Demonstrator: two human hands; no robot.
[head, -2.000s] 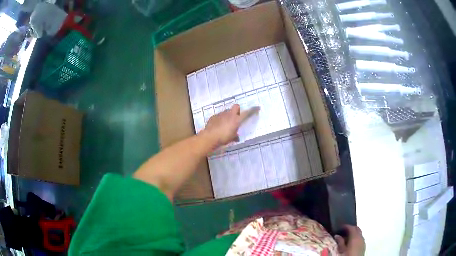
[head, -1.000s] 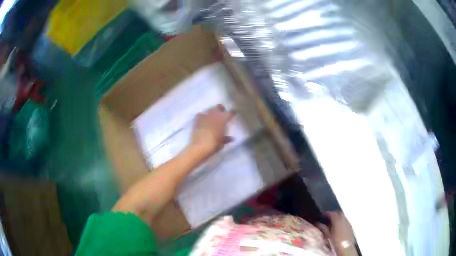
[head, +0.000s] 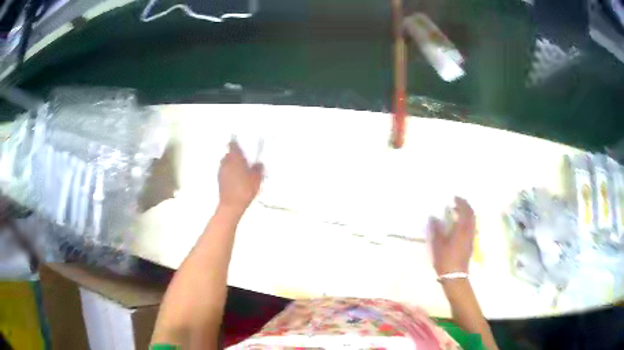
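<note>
My left hand (head: pixel 239 179) is over the white bench (head: pixel 205 256) left of centre, thumb and fingers apart around something white and washed out. My right hand (head: pixel 453 238) is at the right, fingers curved at a pale patch. Between the hands lies a glaring white area with a thin dark line along its near side; it looks like a row of white boxes (head: pixel 342 178), but single boxes cannot be made out. Whether either hand grips a box cannot be told. The brown carton (head: pixel 154 297) with white boxes inside is partly visible at the lower left.
White sticks (head: pixel 72 181) lie on clear shiny wrap at the bench's left end. A crumpled clear heap (head: pixel 544 236) and boxes with yellow pictures (head: pixel 602 191) are at the right. Beyond, the dark green conveyor (head: pixel 308 65) carries one box (head: pixel 436 48). A red-orange bar (head: pixel 399 102) crosses the belt.
The view has swung from the carton to the bench. My left hand has left the boxes in the carton and is over the bench. My right hand has moved from the bench edge onto the bench area.
</note>
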